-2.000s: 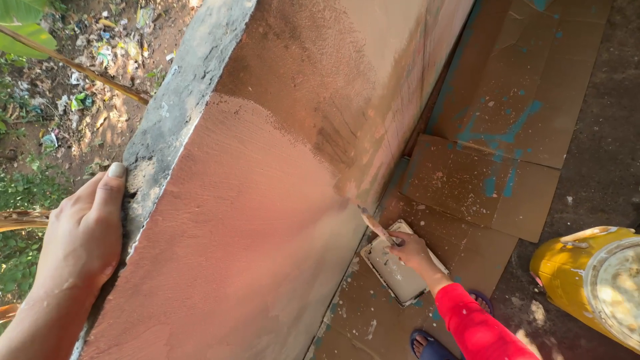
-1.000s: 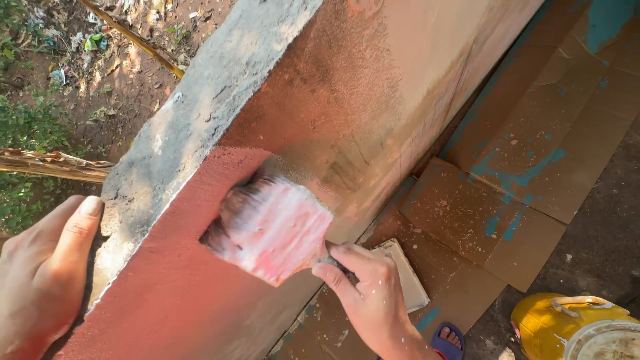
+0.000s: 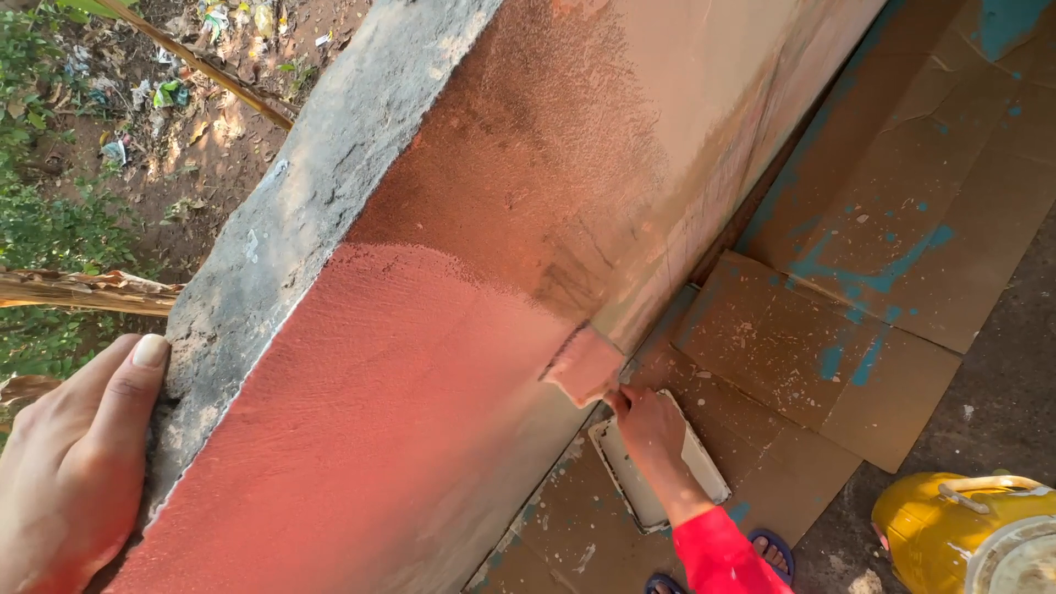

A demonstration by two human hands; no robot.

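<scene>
My left hand (image 3: pixel 87 462) rests on the rough concrete top edge (image 3: pixel 272 206) of a low wall, thumb on top, at the left. In my right hand (image 3: pixel 652 425), low on the wall, is a wide paintbrush (image 3: pixel 584 365) whose paint-covered bristles lie against the wall face near its foot. Salmon-red paint (image 3: pixel 371 396) covers the lower left of the wall face (image 3: pixel 528 140); the upper part is brownish and beige, with dark smudges near the brush. Partly behind my right hand and wrist, a paint-stained shallow tray (image 3: pixel 697 462) lies on the cardboard.
Cardboard sheets (image 3: pixel 895 396) with blue-green paint spots cover the ground along the wall. A yellow plastic container (image 3: pixel 924 528) stands at the lower right. My sandalled feet show at the bottom. Beyond the wall are a dry stalk (image 3: pixel 82 290), green plants and litter on soil.
One second ago the brush was higher on the wall face, over the red paint; it has moved down toward the wall's foot. My left hand stays on the top edge.
</scene>
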